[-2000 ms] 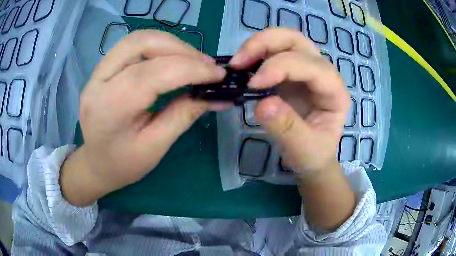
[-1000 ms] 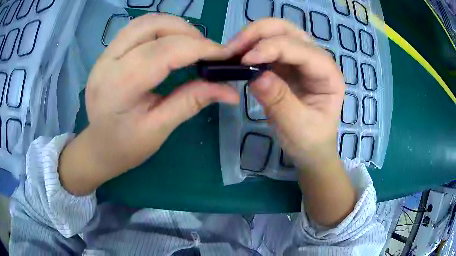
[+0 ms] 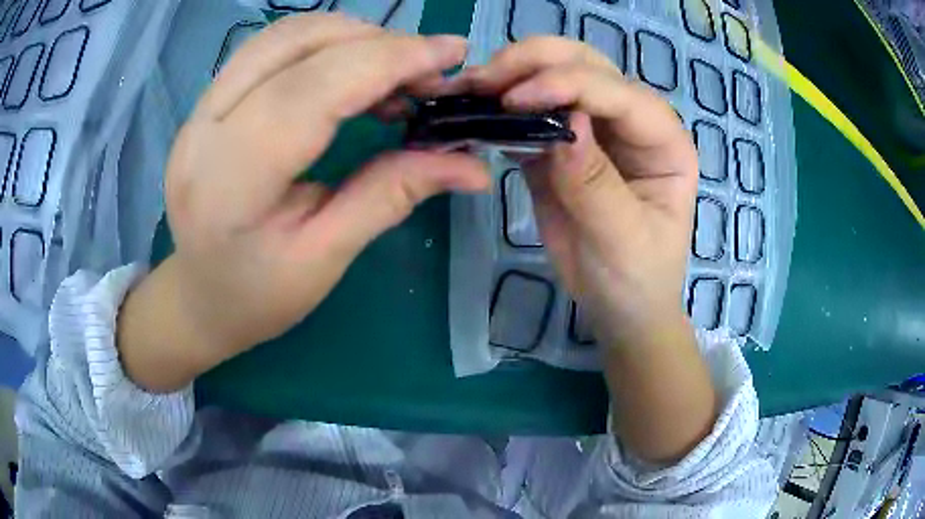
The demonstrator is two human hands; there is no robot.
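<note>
A glossy black watch case (image 3: pixel 487 124) is held nearly edge-on above the green mat, between my two hands. My left hand (image 3: pixel 274 193) has its fingers at the case's left end, with the thumb below it. My right hand (image 3: pixel 619 172) grips the right end, fingers on top and thumb at the lower right. A thin dark edge shows along the case; I cannot tell whether it is a separate ring. The fingers hide both ends.
A whitish ring sheet (image 3: pixel 469 304) with rows of dark rings lies under and beside my right hand. More ring sheets (image 3: pixel 76 132) lie at the far left. Yellow tape (image 3: pixel 832 117) edges the green mat (image 3: pixel 335 390). Equipment and cables (image 3: pixel 862 446) are at the lower right.
The case has moved slightly up and tilted from a plain dark bar to show more of its glossy face. My left fingertips have lifted and spread a little.
</note>
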